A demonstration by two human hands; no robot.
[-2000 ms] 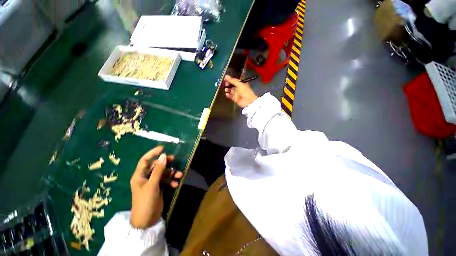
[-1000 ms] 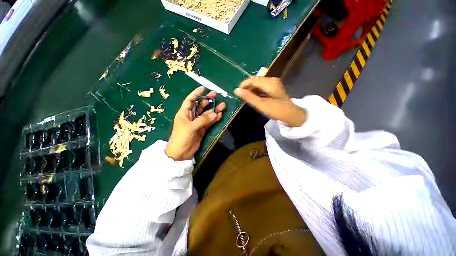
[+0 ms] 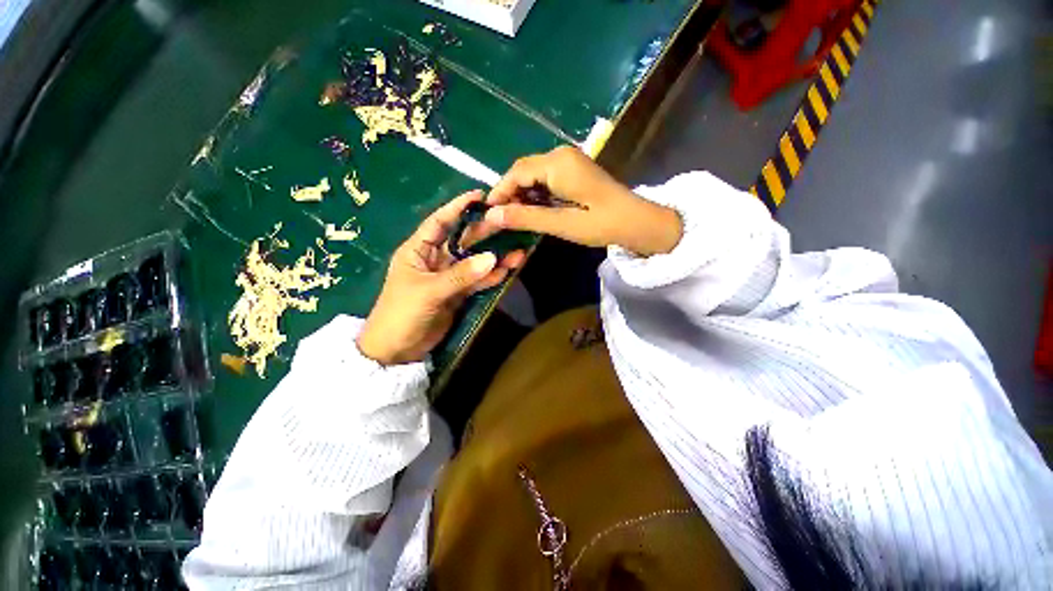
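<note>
My left hand (image 3: 425,286) holds a small black frame (image 3: 464,226) between thumb and fingers, above the bench's front edge. My right hand (image 3: 572,206) is against the frame from the right, its fingertips at the ring's upper right side. It grips a slim dark tool (image 3: 557,201) like a pen; the tool's tip is hidden by the fingers. The frame is partly covered by both hands. A pile of cream parts (image 3: 268,298) lies on the green mat to the left. A mixed pile of dark and cream parts (image 3: 393,97) lies farther back.
A clear blister tray (image 3: 110,398) with black housings is at the left. A white strip (image 3: 457,161) lies beyond my hands. A white box corner (image 3: 499,14) shows at the top. A red stool (image 3: 776,49) and yellow-black floor tape (image 3: 815,107) are right of the bench.
My hands have come together at the black frame, the right hand moving in from the right. The view has swung left from the white boxes, bringing the blister tray into sight.
</note>
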